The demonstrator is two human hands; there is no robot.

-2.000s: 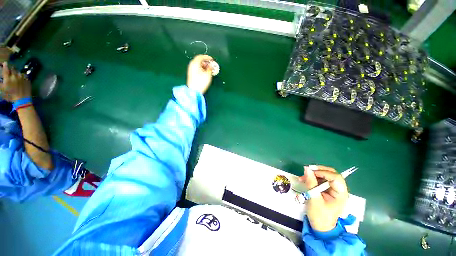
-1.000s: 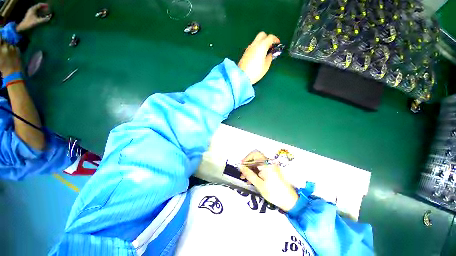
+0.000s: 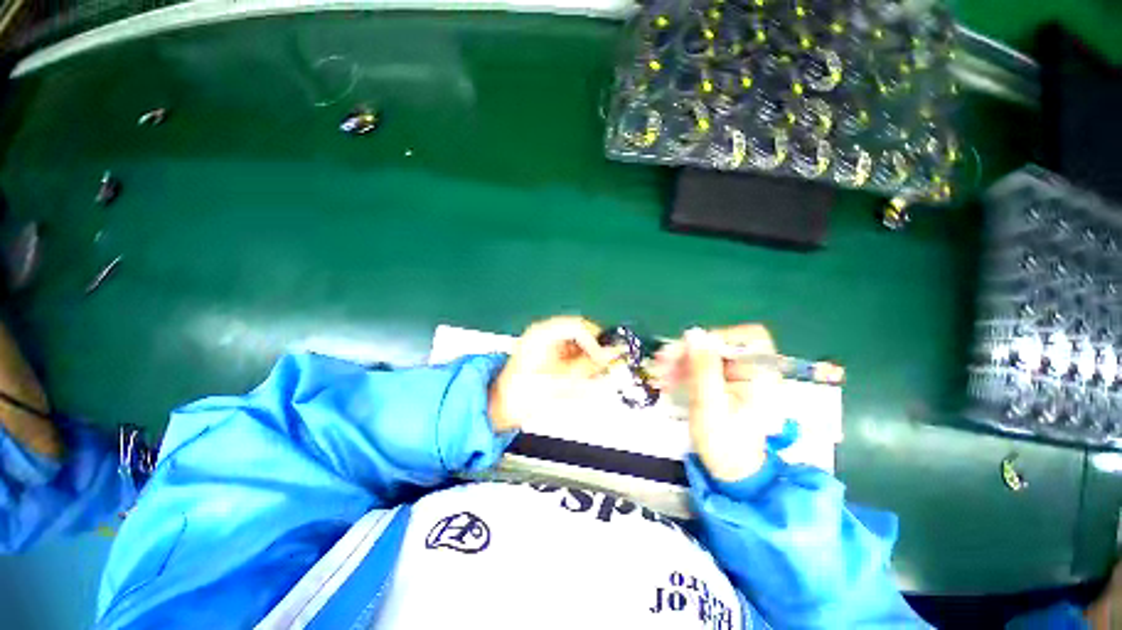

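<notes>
My left hand [image 3: 556, 367] is over the white work board [image 3: 787, 431], its fingertips pinching a small dark, shiny sub-assembly [image 3: 625, 345]. My right hand [image 3: 724, 391] is beside it at the right, holding a slim pale tool [image 3: 787, 367] whose thick end points right. Its tip is hidden at the fingers, close to the sub-assembly. A small round part [image 3: 637, 394] shows just below the fingertips; whether it touches the sub-assembly I cannot tell. A black strip [image 3: 597, 457] lies along the board's near edge.
A clear tray [image 3: 787, 86] of yellow-dotted crescent parts stands at the back, a dark block [image 3: 751, 207] under its near edge. Another clear tray [image 3: 1058, 308] is at right. A loose crescent [image 3: 1011, 473] lies near it. Small units [image 3: 359, 121] lie at left, near a neighbour's arm [image 3: 25, 394].
My left hand has come back from the tray's side to the board with the dark piece. My right hand has moved right and up to meet it. The view has shifted.
</notes>
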